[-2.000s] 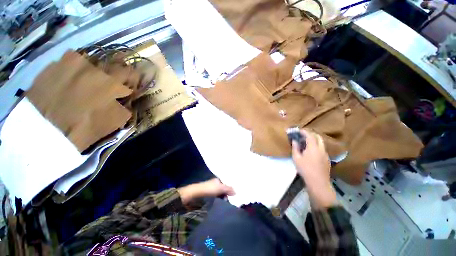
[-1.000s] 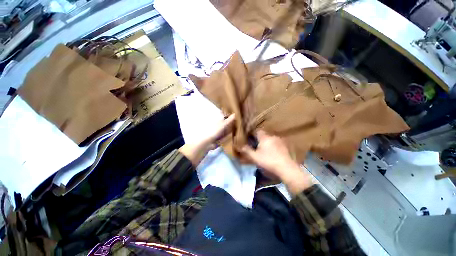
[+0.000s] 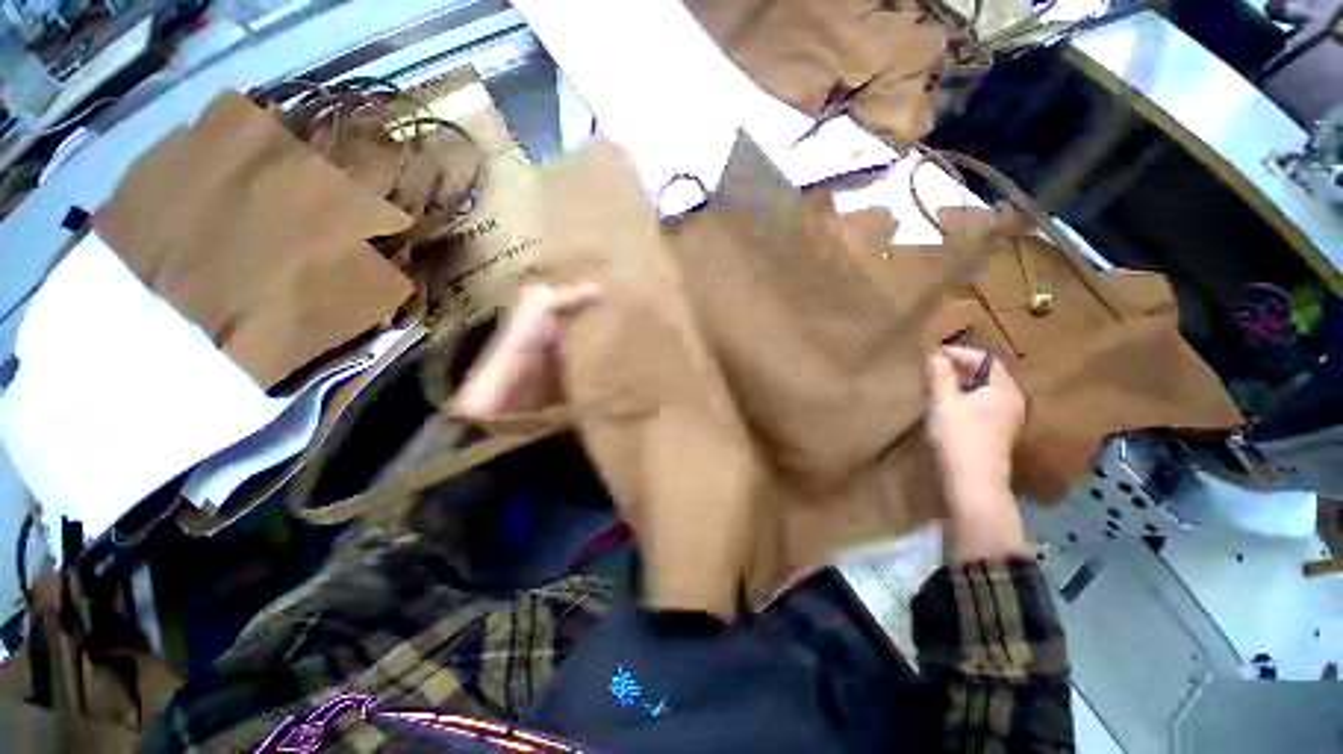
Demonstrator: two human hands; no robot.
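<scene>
A brown bag body panel [image 3: 810, 324] is spread in front of me, lifted and blurred by motion, over my lap and the white machine table. My left hand [image 3: 519, 354] grips its left part, and a brown handle loop [image 3: 376, 501] hangs at the left below that hand. My right hand [image 3: 975, 420] is at the panel's right part, with a small dark tool [image 3: 972, 368] at its fingers; the tool's exact kind cannot be told. More brown bag material [image 3: 1127, 354] with a thin handle and a small shiny fitting lies to the right.
Brown bag pieces with white backing [image 3: 251, 243] are piled at left by a cardboard box [image 3: 494, 221]. More brown pieces [image 3: 840, 52] lie at the top. The metal machine bed [image 3: 1097, 589] is at lower right. A white bench [image 3: 1208, 133] stands beyond.
The near bag panel has been lifted and turned, its brown side now covering the white backing. My left hand has moved left and up; my right hand has moved right, away from the left.
</scene>
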